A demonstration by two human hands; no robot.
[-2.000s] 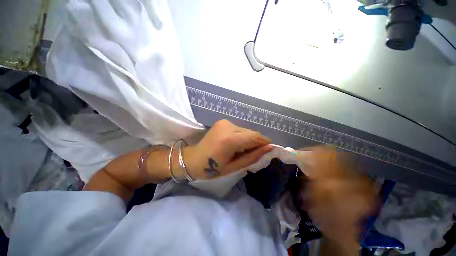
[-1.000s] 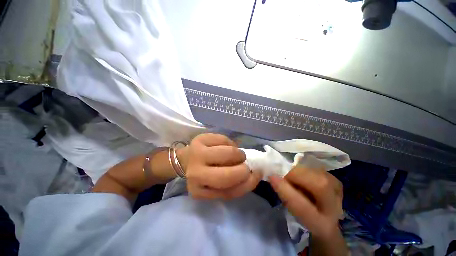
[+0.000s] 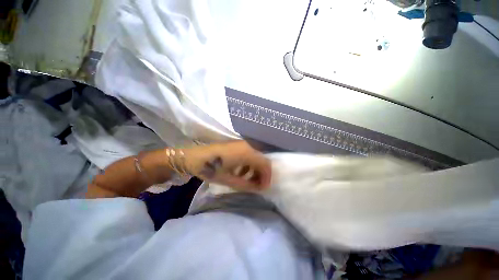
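Observation:
A white garment [image 3: 164, 71] lies in loose folds on the table's left part and hangs over its front edge to my left hand [image 3: 243, 169]. My left hand is blurred and closed on the near end of a wide white fabric piece [image 3: 372, 202]. This piece stretches to the right, past the picture's edge, in front of the ruler, and is blurred. My right hand [image 3: 476, 268] shows only as a blurred, cut-off part at the lower right corner. Its fingers and what they hold cannot be seen.
The edge ruler [image 3: 306, 128] runs along the table front. The white machine bed [image 3: 405, 93] has a dark seam. A dark grey cylinder, perhaps the lamp [image 3: 440, 24], hangs at the upper right. More white fabric [image 3: 33, 142] is piled at left. Something yellow [image 3: 8, 24] shows at the far upper left.
The bunched white piece between my hands is now spread out wide to the right. My right hand has moved from beside my left hand to the lower right corner. The view has shifted slightly.

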